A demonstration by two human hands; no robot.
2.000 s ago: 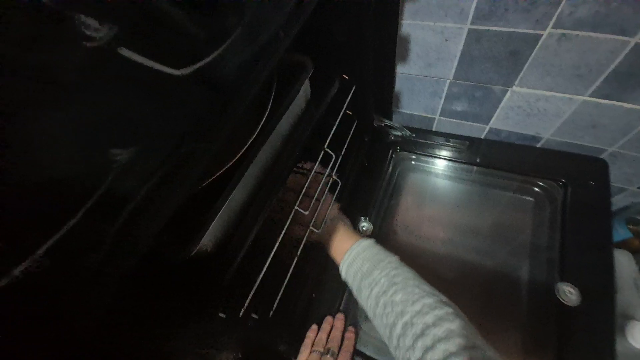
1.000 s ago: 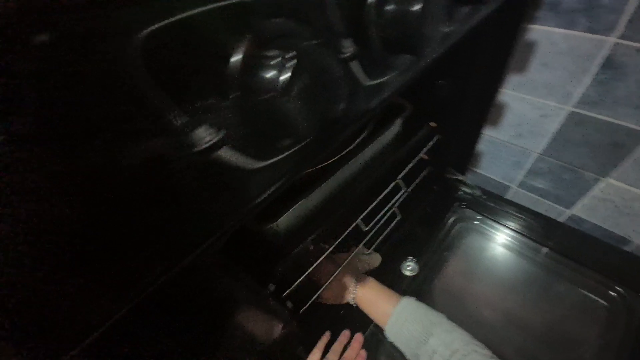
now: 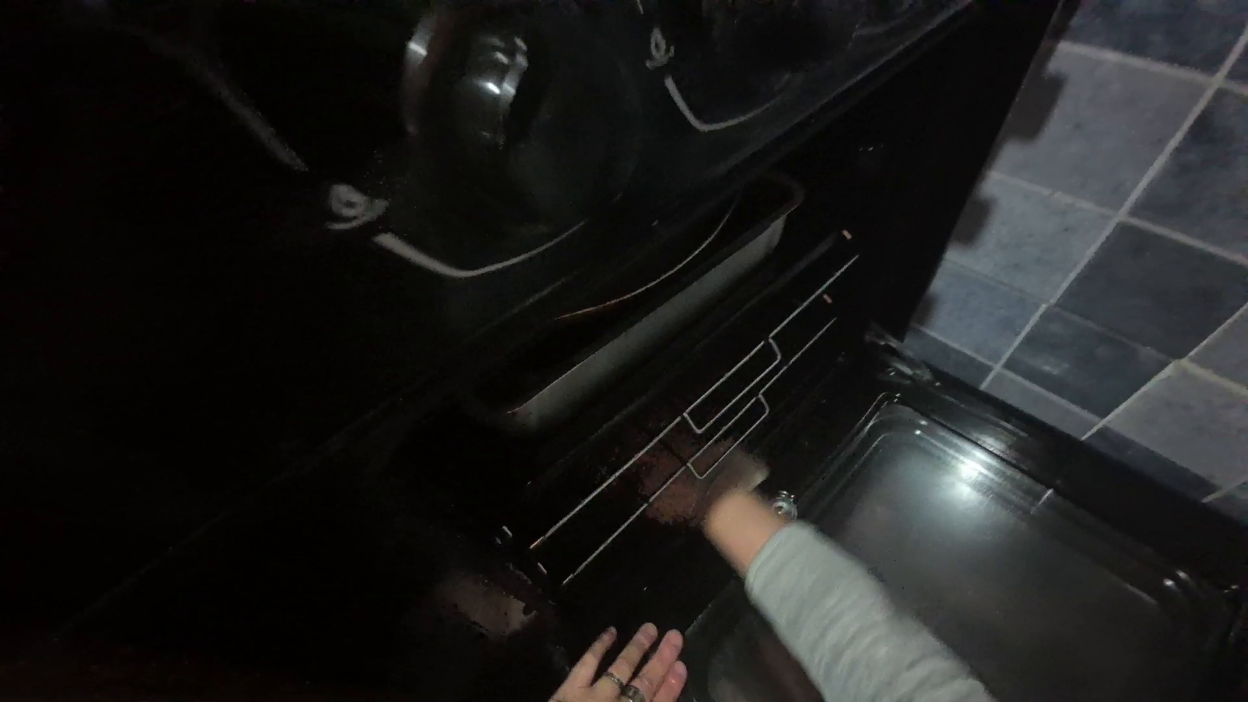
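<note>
My right hand [image 3: 697, 483] is inside the dark oven, blurred and partly behind the wire side rack [image 3: 726, 400]. A small pale patch shows beside it, and whether the hand holds anything cannot be told. Its grey sleeve [image 3: 848, 604] crosses the edge of the lowered oven door [image 3: 985, 556]. At the bottom of the view, my left hand [image 3: 629, 673], wearing rings, lies near the front edge of the oven with its fingers a little apart and nothing visible in them.
A deep metal tray [image 3: 663, 322] sits in the oven beyond the rack. Above are dark hob pan supports [image 3: 468, 268] and a round shiny thing [image 3: 487, 88]. A small round metal fitting [image 3: 783, 504] is at the door's inner side. Blue-grey tiles [image 3: 1102, 283] line the right.
My right hand stays inside the oven by the wire rack, its exact motion unclear through the blur. My left hand remains near the oven's front edge. The view has shifted and turned.
</note>
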